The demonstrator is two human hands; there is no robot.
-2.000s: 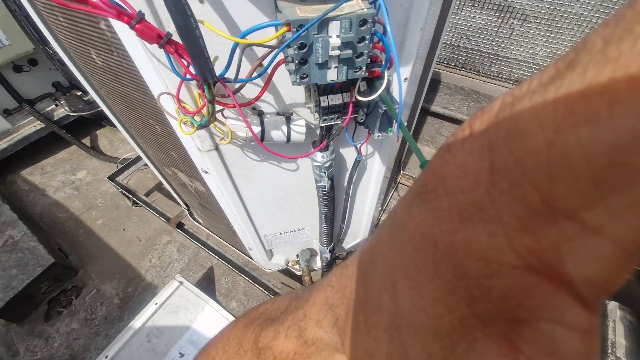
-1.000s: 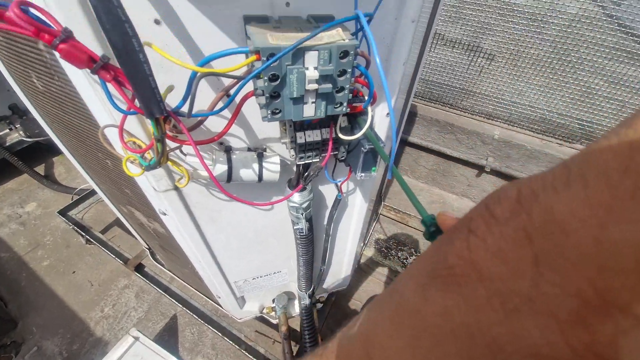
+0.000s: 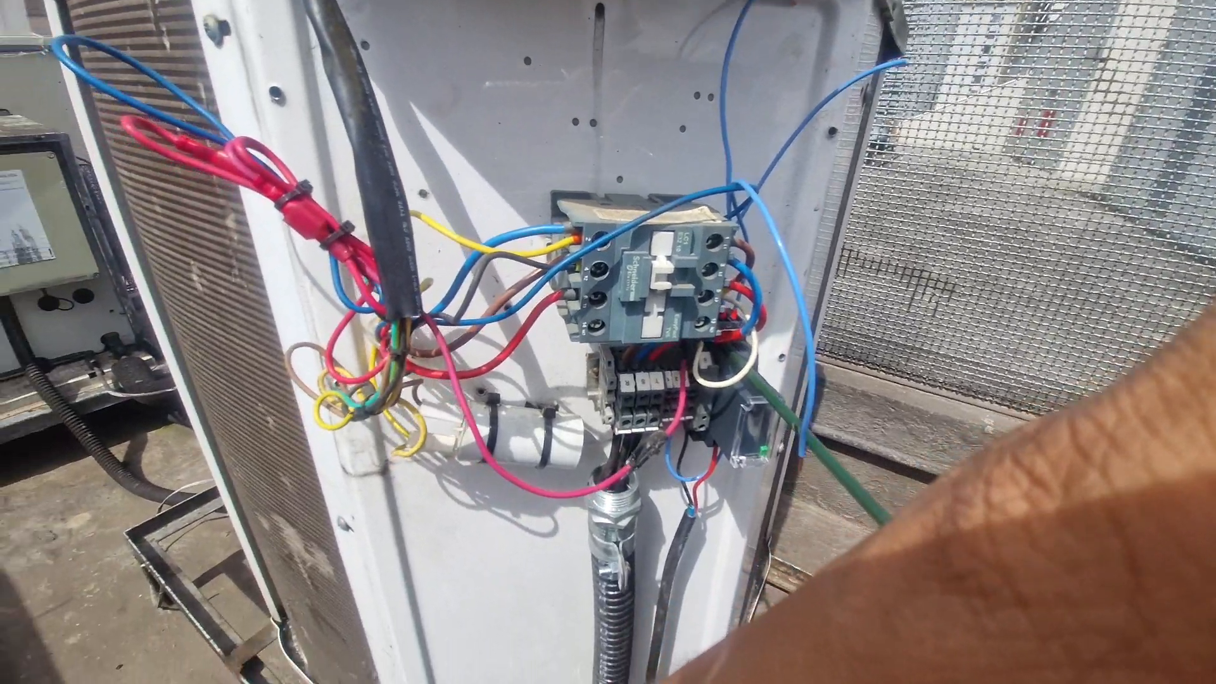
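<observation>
A bare forearm fills the lower right; neither hand shows. From behind it a green screwdriver shaft runs up-left to the right side of the terminal block, its tip hidden. Above the block a grey Schneider contactor is mounted on the white metal panel. Yellow, blue, brown and red wires enter its left side. A loose blue wire arches over it and hangs down at the right. The pink wire loops from the black cable to the block. A clear-cased module sits beside the block.
A bundle of red wires hangs at the left. A capacitor-like white cylinder is strapped below it with black ties. Flexible black conduit drops from a metal fitting. Wire mesh stands at the right, a metal frame on the floor at the left.
The view has shifted, now showing more of the upper panel. The forearm is lower in the picture. The end of the green screwdriver seen one second ago is now hidden behind the forearm.
</observation>
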